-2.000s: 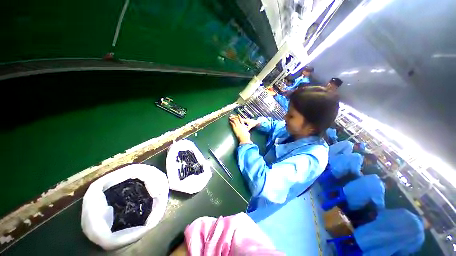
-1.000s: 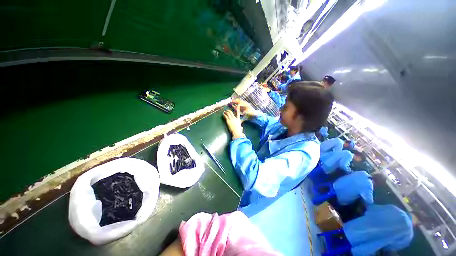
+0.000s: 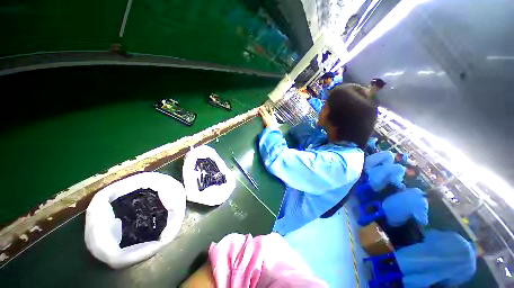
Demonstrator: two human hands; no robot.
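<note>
Neither of my hands shows; only a pink sleeve (image 3: 256,261) and a bit of bare arm are at the bottom edge. A round white bag with a rolled rim (image 3: 101,236) stands on the dark green bench, with small black parts (image 3: 141,216) heaped in it. A narrower white bag (image 3: 194,194) stands to its right, holding black and pale bits (image 3: 209,173). Two open phone units lie on the green conveyor belt, one nearer (image 3: 176,111) and a smaller-looking one (image 3: 219,102) farther along.
A thin dark pen-like stick (image 3: 245,172) lies right of the bags. A person in a blue smock (image 3: 321,169) sits at the right, one hand at the belt edge by a ribbed rack (image 3: 296,106). A worn whitish strip (image 3: 135,164) divides bench and belt. More workers and a brown box (image 3: 376,239) are beyond.
A second phone unit now shows on the belt near the neighbour. The neighbour has turned away, with one hand at the belt edge. The view has shifted slightly.
</note>
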